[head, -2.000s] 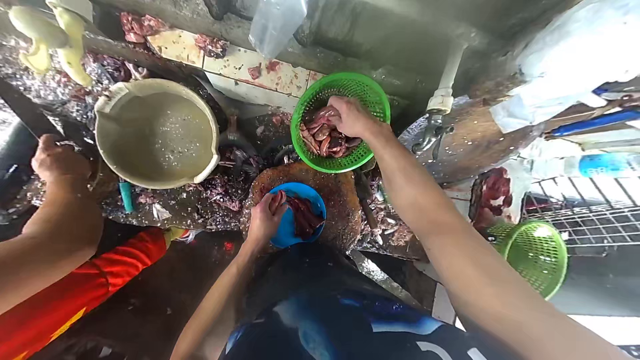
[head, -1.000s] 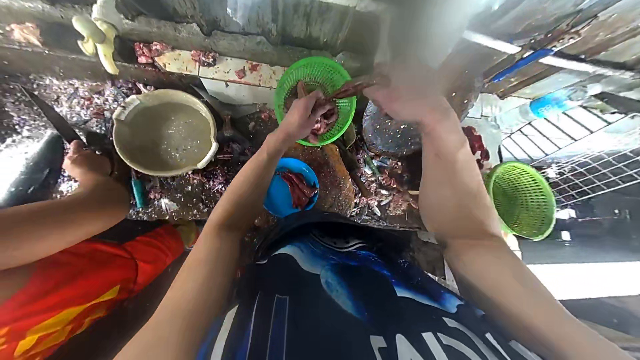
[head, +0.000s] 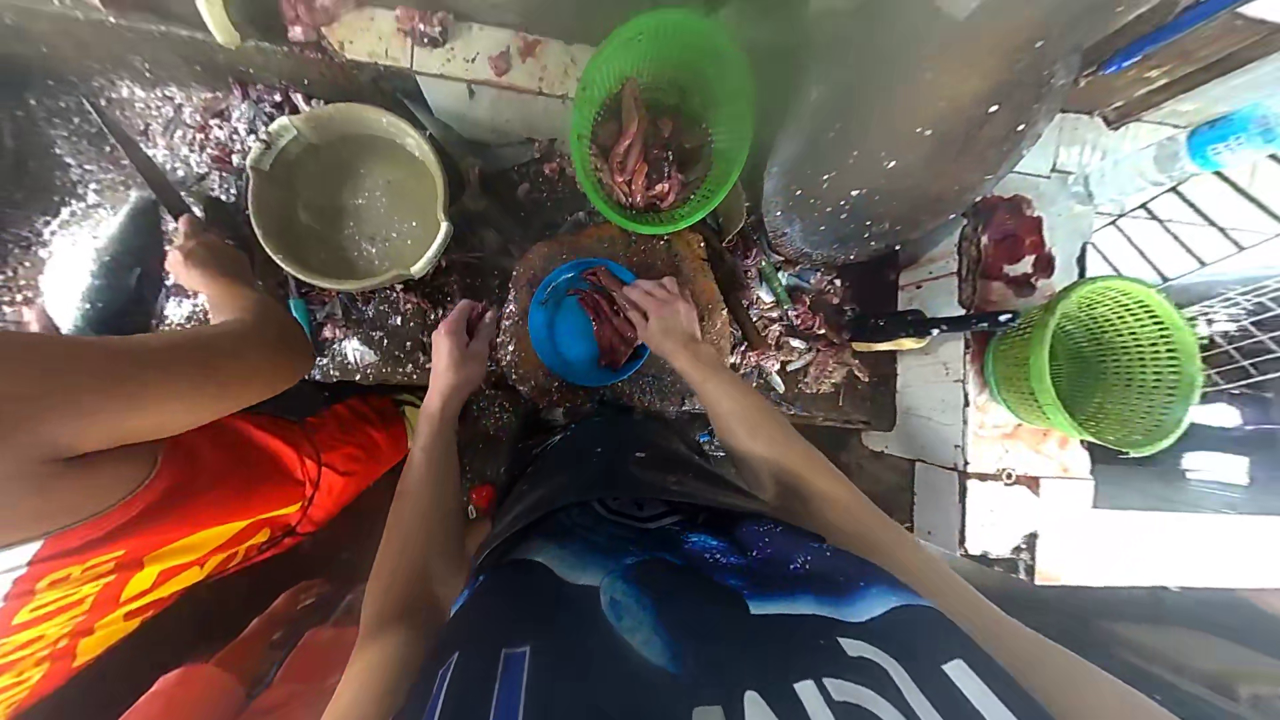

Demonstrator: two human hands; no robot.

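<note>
My right hand (head: 662, 312) reaches over the right side of a blue plastic bowl (head: 562, 335), its fingers on dark red strips of flesh (head: 608, 325) inside. The bowl rests on a round, stained chopping block (head: 715, 300). My left hand (head: 465, 340) is held left of the bowl, apart from it, fingers curled; whether something small is in them cannot be told. Beyond the block, a green plastic colander (head: 735, 90) holds more pinkish strips of flesh (head: 630, 150).
A basin of cloudy water (head: 350, 205) stands at left. Beside it a co-worker's hand (head: 205, 260) holds a long knife (head: 135, 155) near a large fish (head: 110, 265). Scraps, a dark-handled tool (head: 935, 323), a green basket (head: 1100, 360) and a chunk of red meat (head: 1005, 250) lie to the right.
My left hand has left the green colander for a place left of the blue bowl. My right hand has come down from the upper right to the flesh in the bowl.
</note>
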